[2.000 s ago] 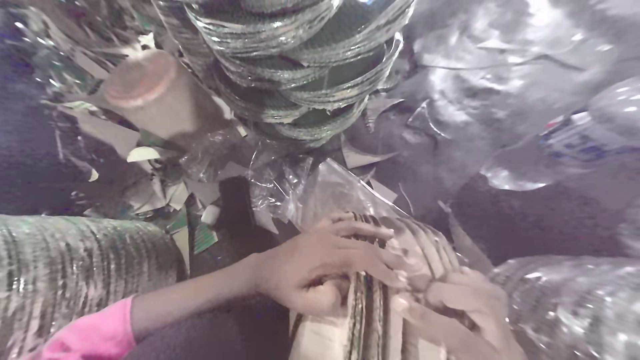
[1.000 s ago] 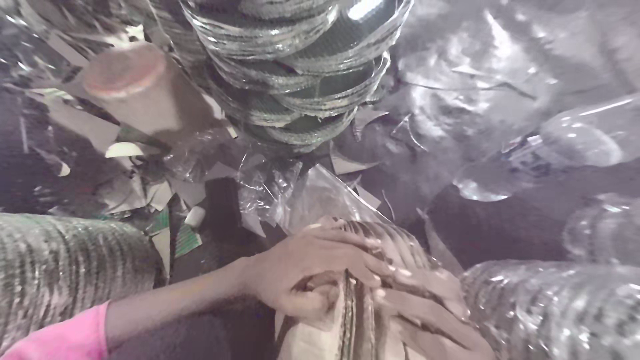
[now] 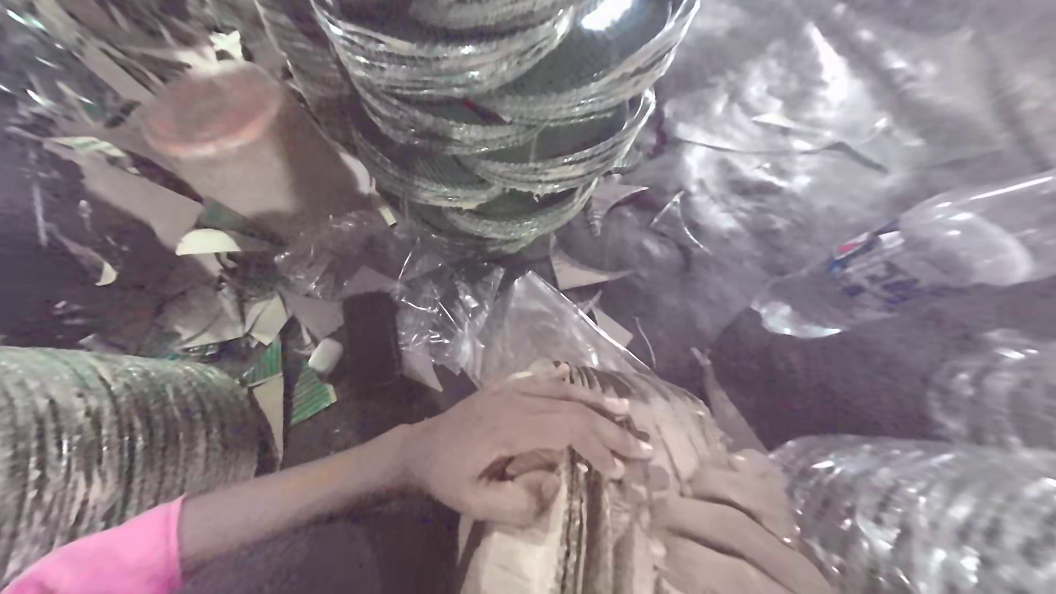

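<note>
A thick stack of flat tan discs or sheets [image 3: 606, 528], seen edge-on with a dark gap between layers, stands at the bottom centre. Clear plastic film [image 3: 549, 318] lies around its far end. My left hand [image 3: 528, 437], below a pink sleeve, rests over the top of the stack, fingers spread across the edges and thumb bent against the near left part. Against the right side of the stack presses my right hand [image 3: 726, 520], its fingers pointing left toward the gap. The fingertips of both hands are close together. The lower end of the stack is cut off by the frame.
Stacked round discs in shiny wrap [image 3: 495, 124] stand ahead. Rows of similar discs lie left [image 3: 107, 445] and right [image 3: 924, 511]. A container with a reddish top [image 3: 223, 124] is at the upper left, among cut scraps [image 3: 309, 392]. A clear plastic bottle [image 3: 907, 256] lies at the right.
My left hand's fingers have stayed over the stack. My right hand has moved down the stack's right side a little since the earliest frame. The view has shifted slightly.
</note>
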